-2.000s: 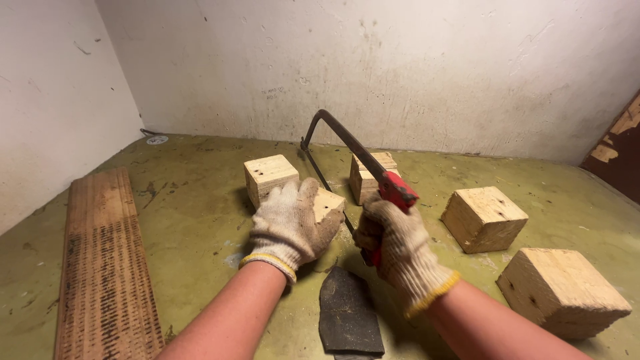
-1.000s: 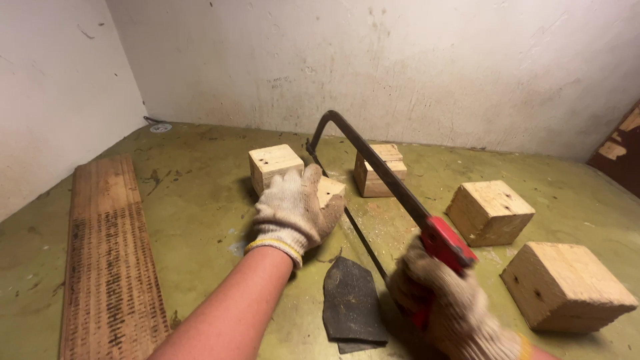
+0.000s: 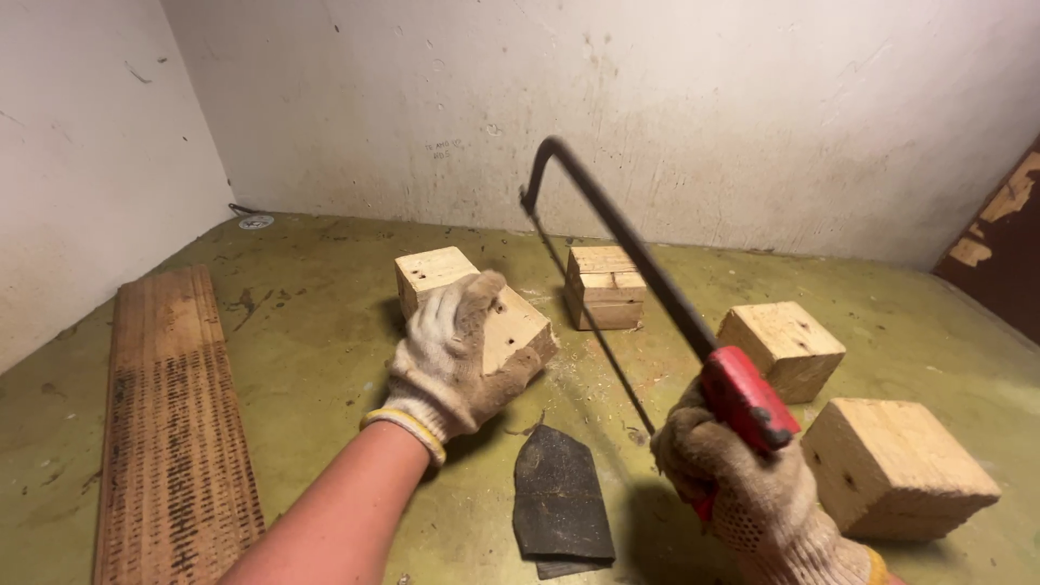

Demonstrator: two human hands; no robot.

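Note:
My left hand [image 3: 459, 349], in a knitted work glove, grips a pale wooden block [image 3: 520, 325] from above, its thumb at the near right corner. The block's right end is rough, with sawdust beside it. Another wooden block [image 3: 435, 264] stands just behind, partly hidden by my fingers. My right hand [image 3: 731, 463], also gloved, is closed around the red handle of a hacksaw [image 3: 634, 236]. The saw's dark frame arches forward and its blade slants to the right of the held block, apart from it.
Wooden blocks stand at the back [image 3: 605, 288], at the right [image 3: 784, 345] and at the near right [image 3: 902, 463]. A ridged wooden board [image 3: 175, 422] lies at the left. A dark flat scrap [image 3: 561, 496] lies near the front. A wall rises behind the green surface.
The hacksaw blade, close against the block's end before, has moved right and away from it in my right hand. My left hand still holds the block.

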